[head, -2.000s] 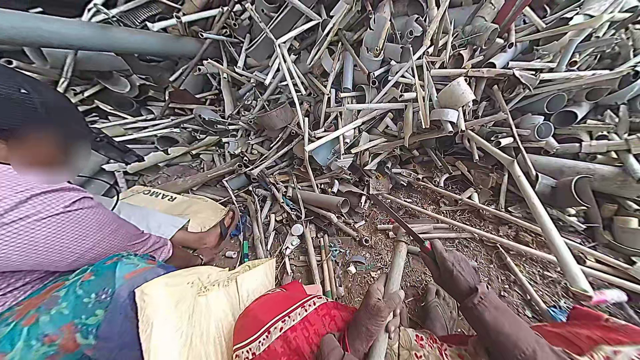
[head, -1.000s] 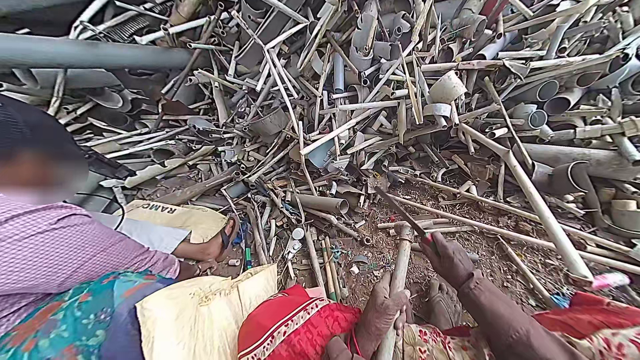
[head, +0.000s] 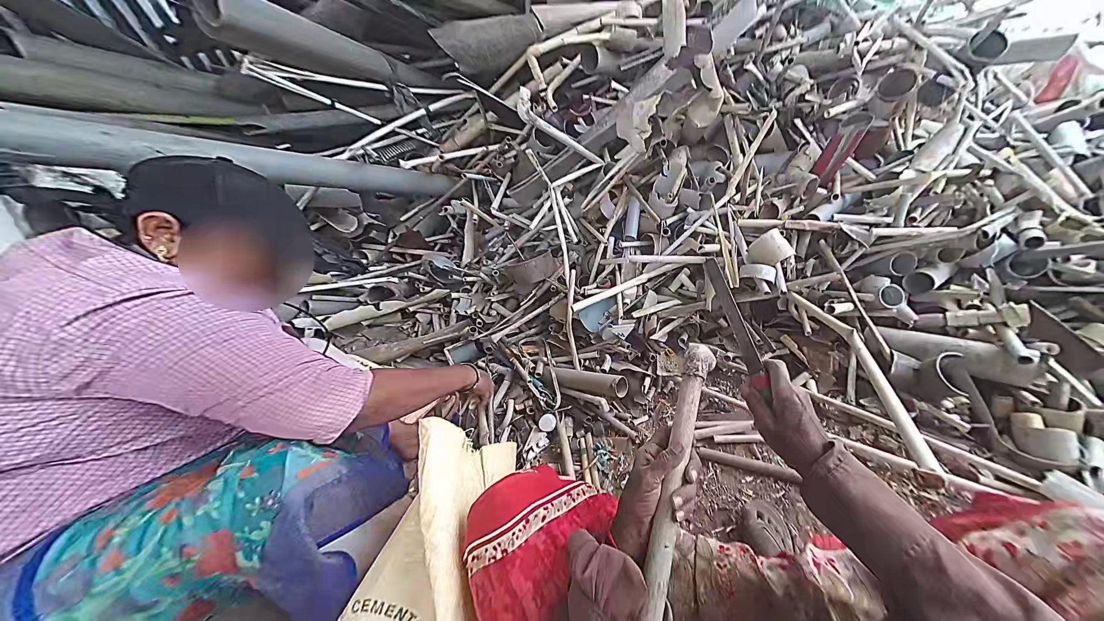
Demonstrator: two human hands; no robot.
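Note:
My left hand (head: 653, 487) grips a pale plastic pipe (head: 675, 483), held nearly upright, with a thicker fitting (head: 699, 359) at its top end. To its right, my right hand (head: 789, 423) is closed around the handle of a long dark blade (head: 733, 315), of which a bit of red shows. The blade points up and away, its edge apart from the pipe. Both hands are above my lap, where red patterned cloth (head: 526, 543) lies. The lower end of the pipe runs out of view.
A heap of scrap pipes (head: 621, 190) fills the ground ahead. At the left a person (head: 190, 345) in a checked shirt reaches into small pieces. A cement sack (head: 397, 561) and pale sacking lie between us. A thick grey pipe (head: 345, 168) crosses at upper left.
The blade has swung from lying slanted across near the pipe's top to pointing more upward, away from it. The person at the left now leans forward with an arm stretched toward the heap. The view has tilted up.

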